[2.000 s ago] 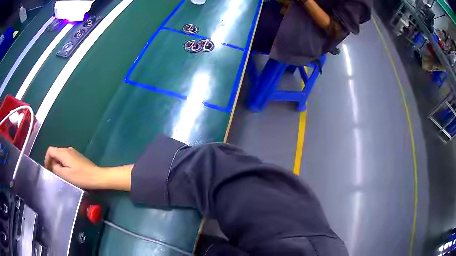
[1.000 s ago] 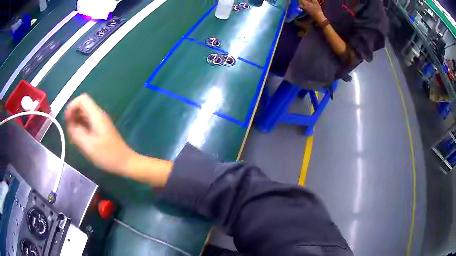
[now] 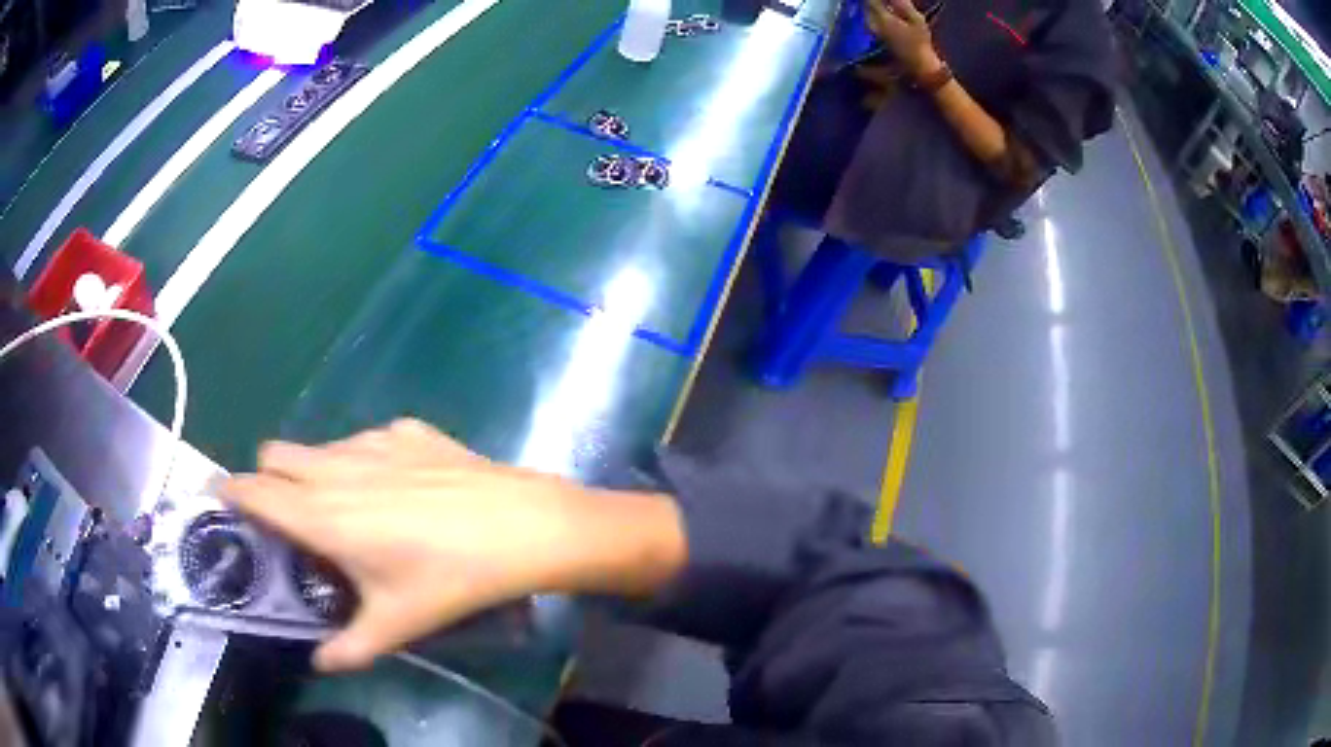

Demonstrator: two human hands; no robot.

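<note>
My right hand (image 3: 423, 533) reaches in from the right and grips a dark three-unit module (image 3: 226, 562) at the lower left. Its thumb is on the near side and its fingers are over the far side. One round ringed unit shows clearly at the module's left end; my hand covers much of the rest. The module lies across the right edge of the bench tester (image 3: 117, 423), above or on it; the exact contact is unclear. The tester's nest area is dark and blurred. My left hand is not in view.
A white air hose (image 3: 180, 380) loops beside the module. A red bin (image 3: 88, 299) stands behind the tester. Another module (image 3: 299, 110) and loose round units (image 3: 628, 172) lie on the green bench. A person (image 3: 949, 132) sits on a blue stool (image 3: 847, 314).
My right hand has moved from above the bench down to the module and taken hold of it. The module has shifted right from the nest and now hides the red button.
</note>
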